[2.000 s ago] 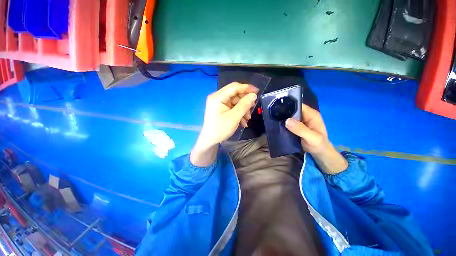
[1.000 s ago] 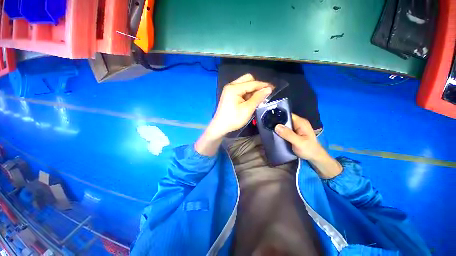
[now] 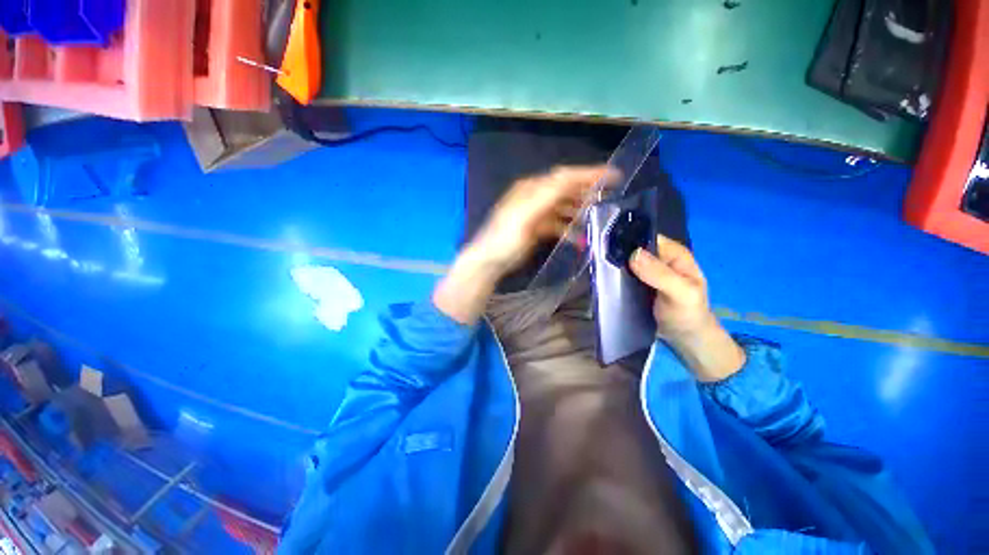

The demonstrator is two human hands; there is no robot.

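The smartphone (image 3: 626, 298) is a grey-purple glossy slab with a round black camera ring near its upper end. My right hand (image 3: 681, 295) holds it over the lap, the thumb beside the camera ring. My left hand (image 3: 523, 233) is blurred at the phone's upper left edge. A clear plastic strip (image 3: 631, 160) slants from upper right to lower left across my left fingers, beside the phone's camera end. My left hand holds the strip; the exact grip is blurred. A small red spot shows between the left fingers and the phone.
The green bench (image 3: 586, 54) lies ahead, its front edge beyond my hands. An orange-handled tool (image 3: 302, 54) and red-pink foam tray (image 3: 158, 65) are at its left. A black pouch (image 3: 881, 56) and red foam block (image 3: 952, 163) are at its right. A carton (image 3: 233, 139) stands below left.
My left hand has moved right and slightly down against the phone's edge. The strip now stands out more steeply past the fingers. The phone has shifted right and is turned more edge-on.
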